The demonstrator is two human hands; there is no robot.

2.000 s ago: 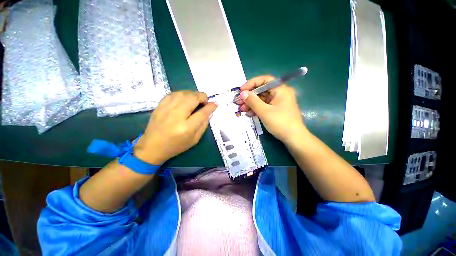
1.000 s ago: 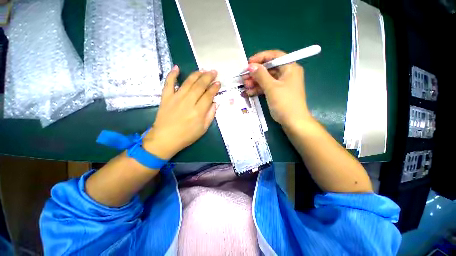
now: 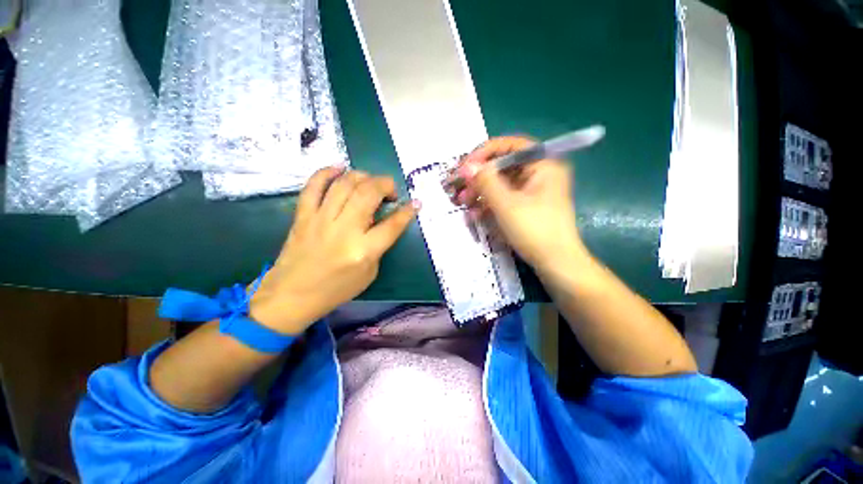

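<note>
A silver-white phone middle frame (image 3: 461, 260) lies tilted near the bench's front edge, its upper end on a long beige-grey adhesive sheet (image 3: 421, 71) with white edges. My right hand (image 3: 525, 198) grips pen-like tweezers (image 3: 563, 144); their tip is at the frame's upper part, blurred and partly hidden by the fingers. My left hand (image 3: 339, 232) is at the frame's upper left, its index fingertip touching the frame's left edge, the other fingers bent beside it. Whether it holds a small piece cannot be told. It wears a blue wrist strap (image 3: 254, 321).
Bubble wrap bags (image 3: 255, 104) lie in flat piles at the left. A fanned stack of spare adhesive sheets (image 3: 710, 151) lies at the right. Beyond it, a black tray (image 3: 768, 269) holds several phone frames (image 3: 802, 227). The green mat (image 3: 587, 57) lies beneath.
My right hand and the tweezers have moved down from the sheet to the frame's upper part. My left hand has shifted left, baring the frame's top edge. The sheet and frame have shifted slightly right.
</note>
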